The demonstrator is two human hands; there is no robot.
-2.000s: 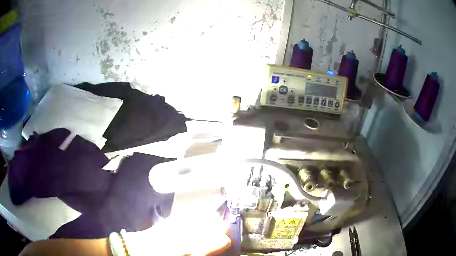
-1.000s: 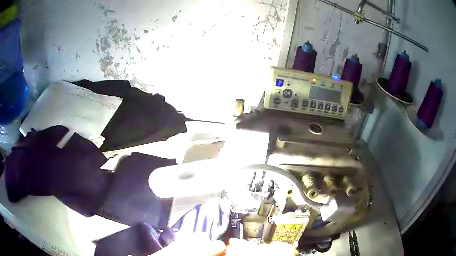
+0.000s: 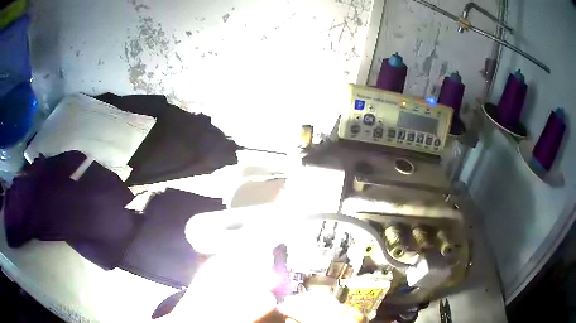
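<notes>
Lamp glare washes out the sewing area. My left hand (image 3: 230, 290) shows as a bright, blurred shape left of the needle area. My right hand (image 3: 322, 307) is at the bottom edge, in front of the machine, also washed out and cut off. A bit of dark purple fabric (image 3: 168, 303) shows at the left hand's left side, and more purple shows by the needle. Finger positions and grip are hidden by glare. The overlock machine (image 3: 404, 195) stands at right. Purple panels (image 3: 69, 205) and a squarish purple stack (image 3: 167, 233) lie left of it.
A white sheet (image 3: 95, 132) lies on black cut pieces (image 3: 180, 142) at back left. A blue bottle (image 3: 16, 107) stands at far left. The control panel (image 3: 395, 120) and several purple thread cones (image 3: 515, 101) are at back right. Dark snips (image 3: 444, 311) lie at bottom right.
My left hand has moved up beside the needle area, over the striped bright patch seen a second ago. My right hand has come into view in front of the machine. The view has shifted slightly.
</notes>
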